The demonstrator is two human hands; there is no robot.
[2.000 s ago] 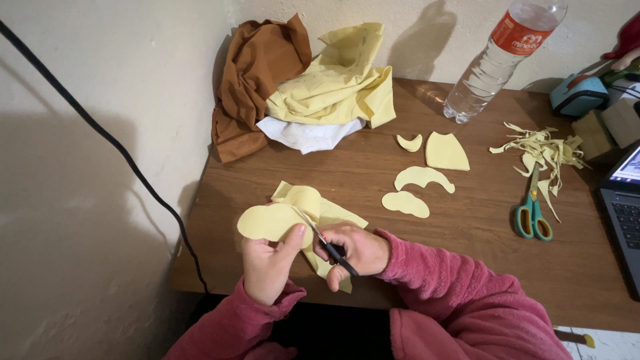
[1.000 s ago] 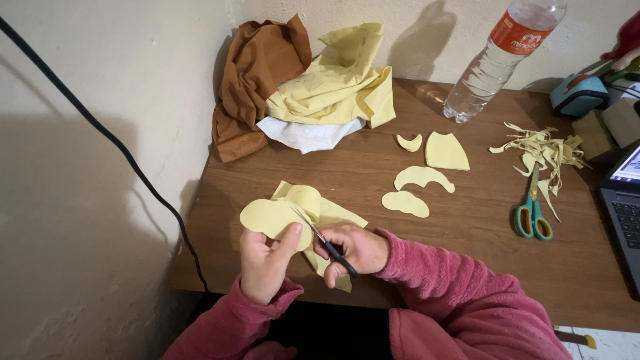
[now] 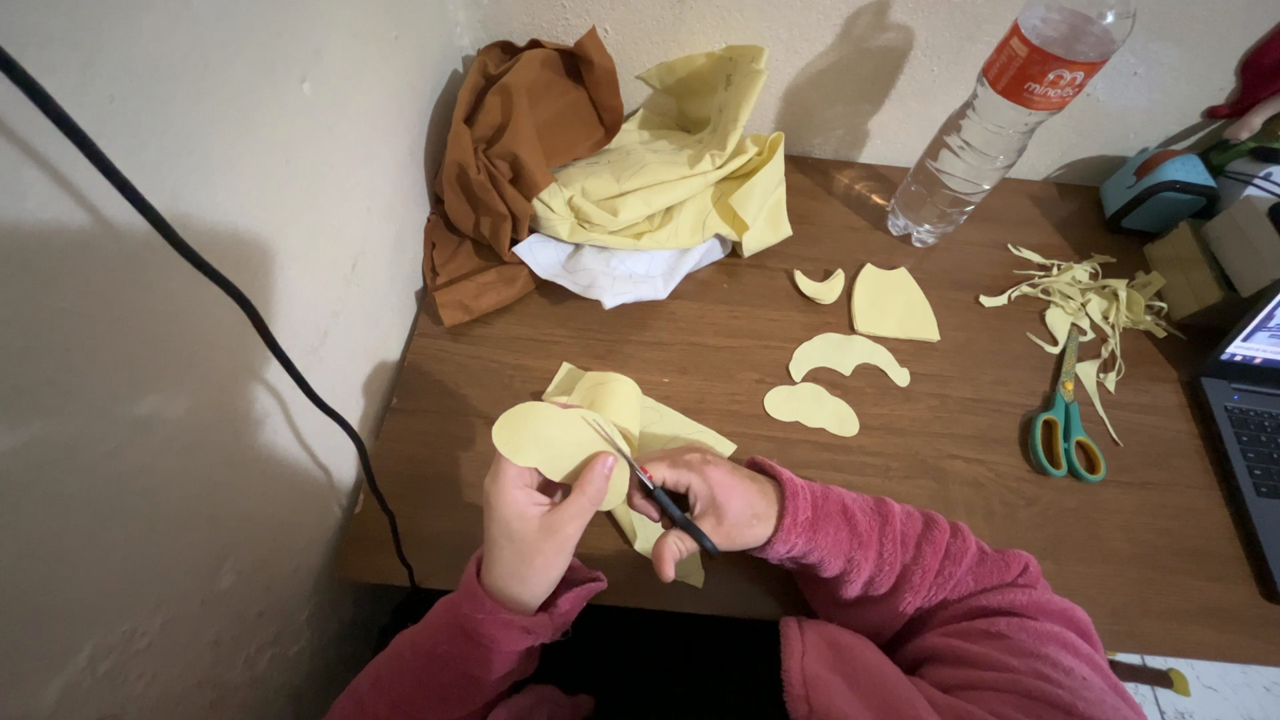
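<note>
My left hand pinches a rounded piece of yellow fabric between thumb and fingers. In my right hand is a small pair of black-handled scissors, its blades lying at the right part of that piece. More yellow fabric extends behind and below both hands on the wooden table. To the right lie cut yellow pieces: a crescent, a curved-sided panel, a wavy arched piece and a cloud-like piece.
Brown cloth, crumpled yellow cloth and white cloth are heaped by the wall. A plastic bottle leans right. Green-handled scissors lie below thin yellow scraps. A laptop sits at the right edge.
</note>
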